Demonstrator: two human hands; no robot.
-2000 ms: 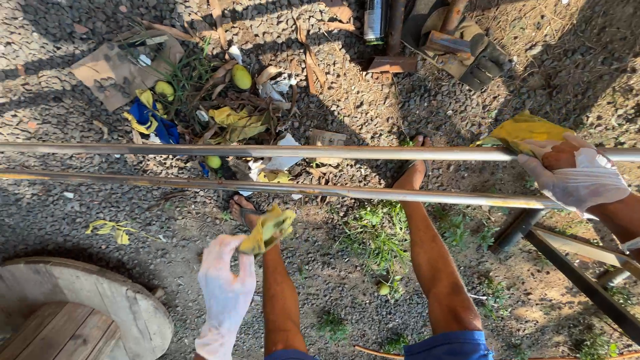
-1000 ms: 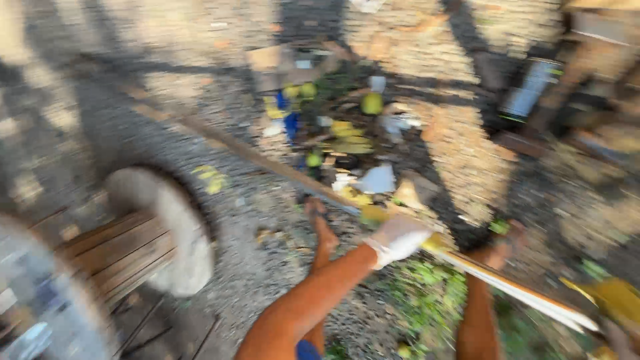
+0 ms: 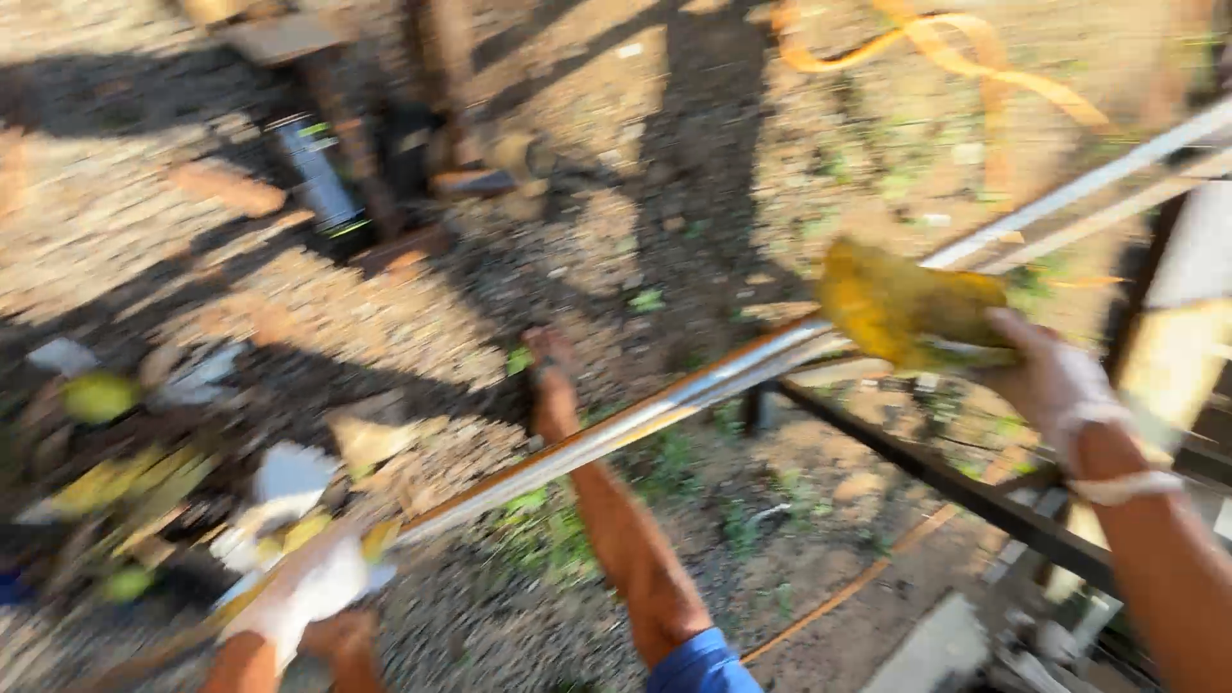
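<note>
Two long metal bars (image 3: 616, 429) run side by side from the lower left to the upper right. My left hand (image 3: 313, 582), in a white glove, is closed around a bar at the lower left, with bits of yellow cloth showing beside the fingers. My right hand (image 3: 1049, 375), also gloved in white, grips a stained yellow cloth (image 3: 895, 303) that lies over the bars at the right. Blur hides the finger details of both hands.
A dark metal frame (image 3: 943, 476) stands below the bars at the right. Litter with green fruit (image 3: 100, 397) lies at the left. A cylindrical can (image 3: 322, 178) stands near wooden posts. An orange strap (image 3: 962, 58) curls on the ground at the top right.
The view has swung far to the right. My left hand, off the bars two seconds ago with a yellow cloth, is now on a bar.
</note>
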